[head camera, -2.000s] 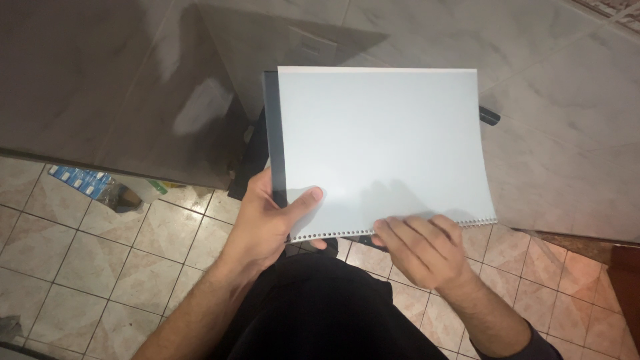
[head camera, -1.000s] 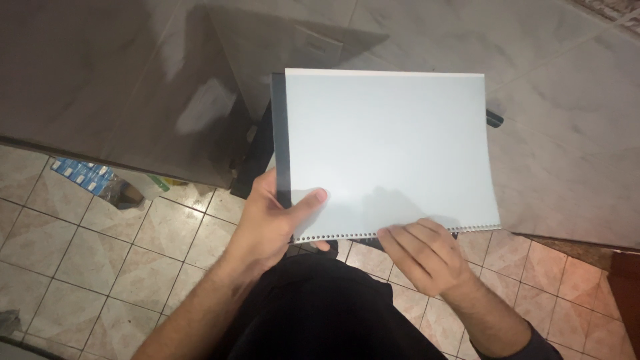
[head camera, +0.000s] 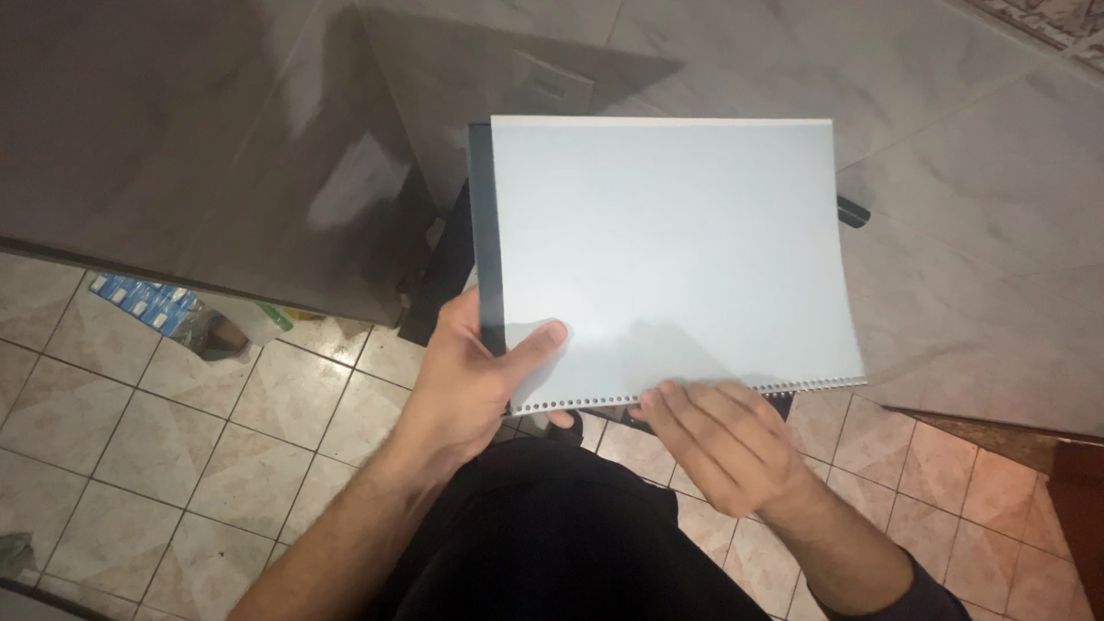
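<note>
White punched sheets lie over a dark cover, whose strip shows along their left side. The row of holes runs along the near edge. My left hand grips the near left corner, its thumb on top of the white sheet and fingers underneath. At the middle of the punched edge, my right hand rests with its fingers bent over the holes; whether it pinches the sheets I cannot tell. Beneath the stack is a dark object, mostly hidden, with a black handle-like end sticking out on the right.
A grey marbled counter spans the far side, with a dark glossy panel at the left. Below that panel, blue packs and a plastic bag stand on the tiled floor. A reddish-brown object is at the lower right.
</note>
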